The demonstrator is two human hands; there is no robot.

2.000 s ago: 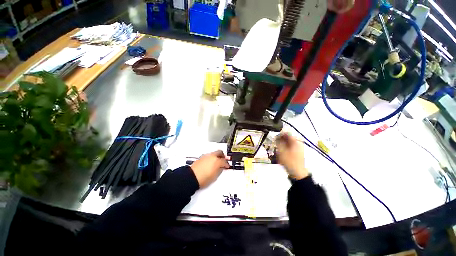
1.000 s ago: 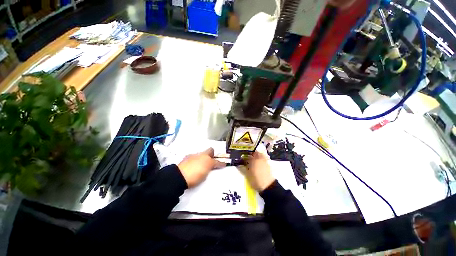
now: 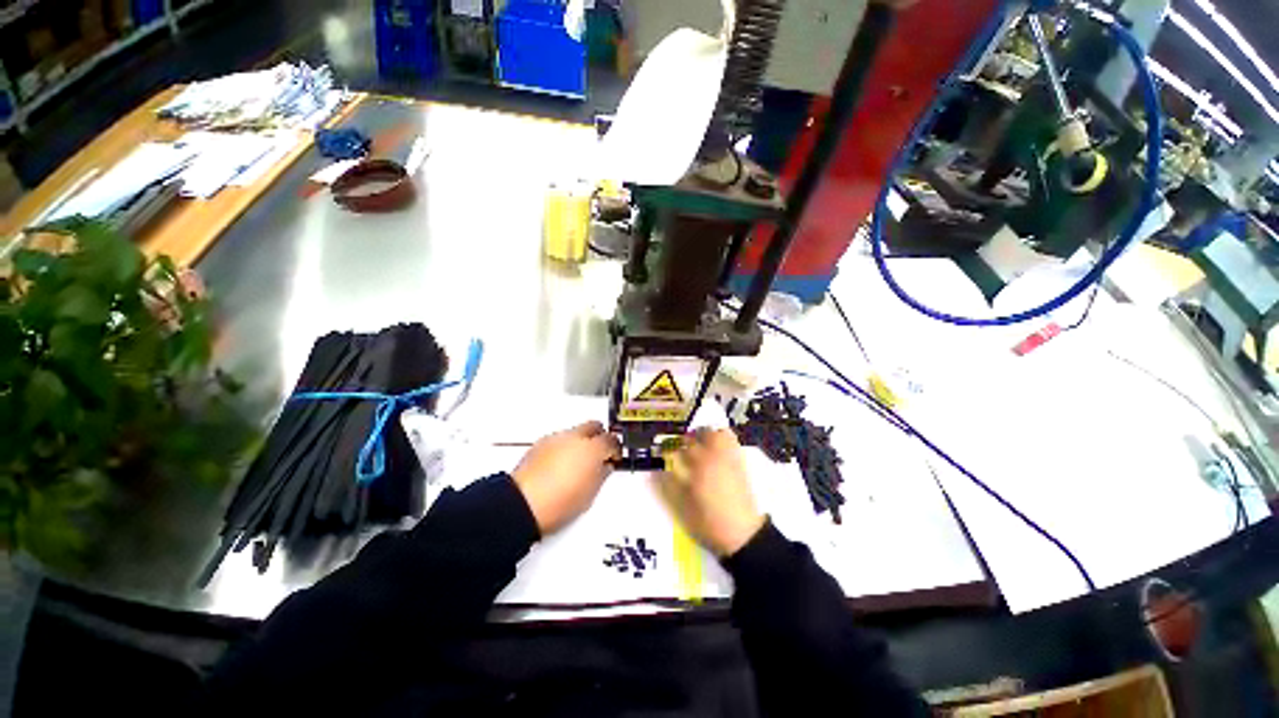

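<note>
The bench press (image 3: 687,267) stands in the middle, with a yellow triangle warning label on its head. My left hand (image 3: 565,474) is at the left of the press foot, fingertips together close to it. My right hand (image 3: 715,488) is at the right of the foot, fingers bent against it. A small black piece (image 3: 641,462) lies between my fingertips at the foot; whether either hand grips it is hidden. A yellow strip (image 3: 689,561) runs from under my right hand to the bench edge. Tiny black bits (image 3: 630,557) lie in front of the press.
A bundle of black strips (image 3: 337,435) tied with blue cord (image 3: 373,452) lies left. Short black pieces (image 3: 800,442) are piled right of the press. A leafy plant (image 3: 98,379) stands far left, a brown ring (image 3: 372,185) behind. A dark cable (image 3: 954,463) crosses the right side.
My right hand has come from over the pile right of the press to the press foot. My left hand stays beside the foot. The whole view has shifted slightly.
</note>
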